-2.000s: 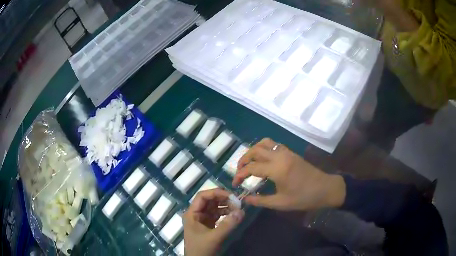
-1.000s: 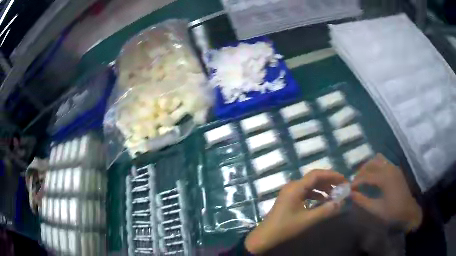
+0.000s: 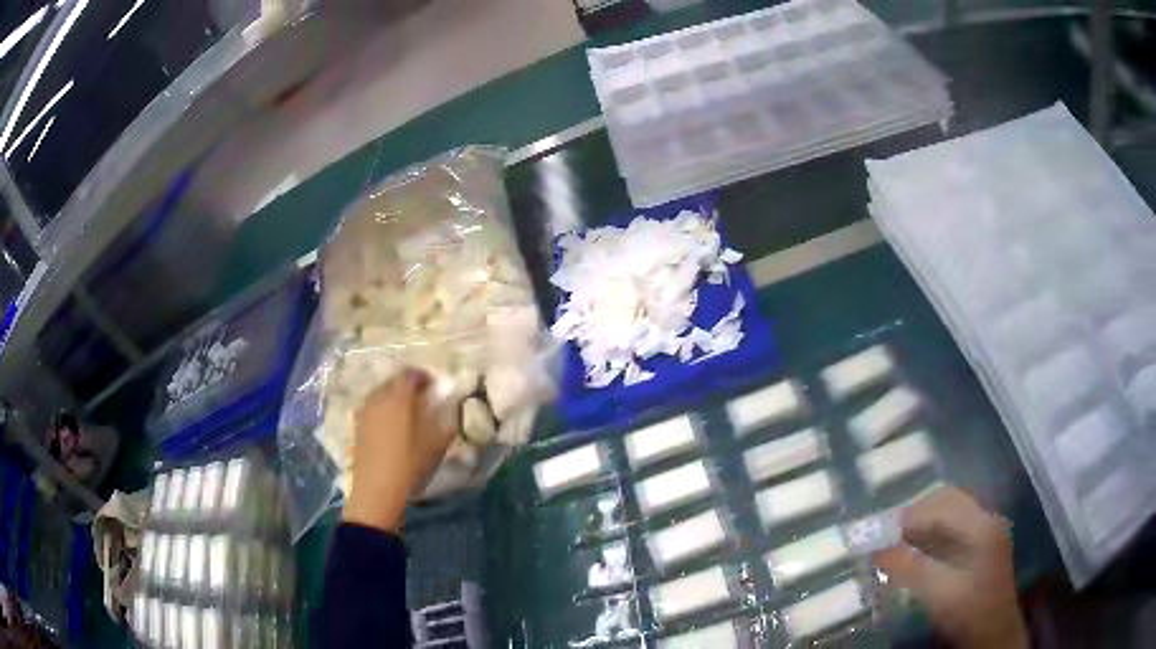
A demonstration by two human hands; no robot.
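My left hand (image 3: 396, 444) reaches into the open clear plastic bag (image 3: 488, 190), its fingertips among the cream plastic parts (image 3: 482, 285); whether it grips one is hidden. My right hand (image 3: 951, 558) is at the lower right, pinching a small white fitting (image 3: 870, 534) between its fingertips, over the clear blister tray. White housings (image 3: 792, 497) lie in rows in the tray pockets (image 3: 533, 545); the pockets at the tray's left hold shiny clear or small pale shapes, too blurred to tell.
A blue bin (image 3: 754, 361) with loose white flakes (image 3: 634, 292) stands beside the bag. White blister tray stacks lie at the far side (image 3: 761, 95) and right (image 3: 1027, 279). A filled tray stack (image 3: 209, 539) and second blue bin (image 3: 254, 393) are left. A stem tray (image 3: 444, 609) is below the bag.
My left hand has left the right hand and moved left into the bag. My right hand keeps the small white fitting near the tray. The view has swung left, bringing the bag toward the middle.
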